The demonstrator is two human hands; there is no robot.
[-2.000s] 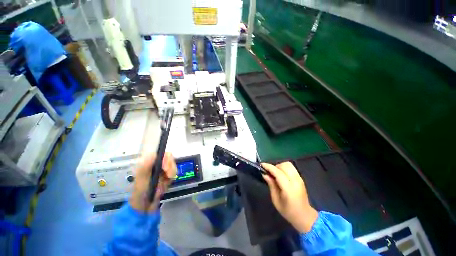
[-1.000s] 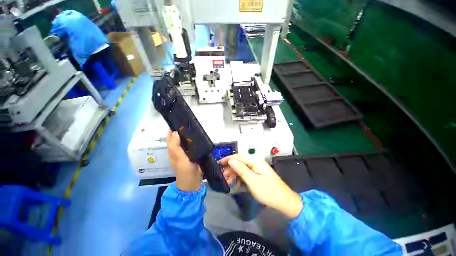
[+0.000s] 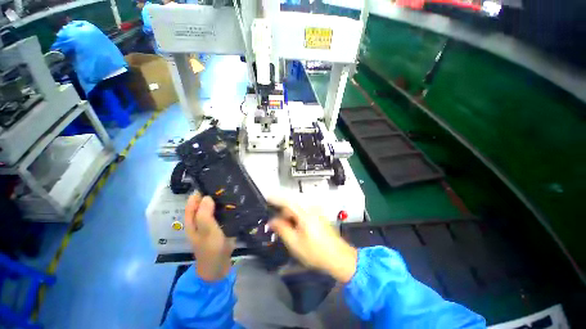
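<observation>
A black phone body [image 3: 228,183] with small orange and white marks is held tilted in front of the machine. My left hand [image 3: 211,238] grips its left edge. My right hand [image 3: 311,238] is at its lower right end, fingers bent against it; this hand is blurred. Whether the right fingers hold a small part cannot be told. The lower end of the phone body is blurred and partly hidden by the right hand. The right fixture [image 3: 310,152] on the white machine [image 3: 328,204] holds a dark phone-shaped piece. The left fixture is mostly hidden behind the phone body.
The center unit [image 3: 265,132] stands between the fixtures, with the pale driver head [image 3: 261,54] above it. A black tray [image 3: 393,149] lies on the green bench, and another black tray [image 3: 443,247] is nearer on the right. A person in a blue smock [image 3: 90,54] is at the back left.
The two black pieces, held apart earlier, were brought together. The phone body now shows its marked inner face more fully, with my right hand at its lower end. The driver head appears over the center unit.
</observation>
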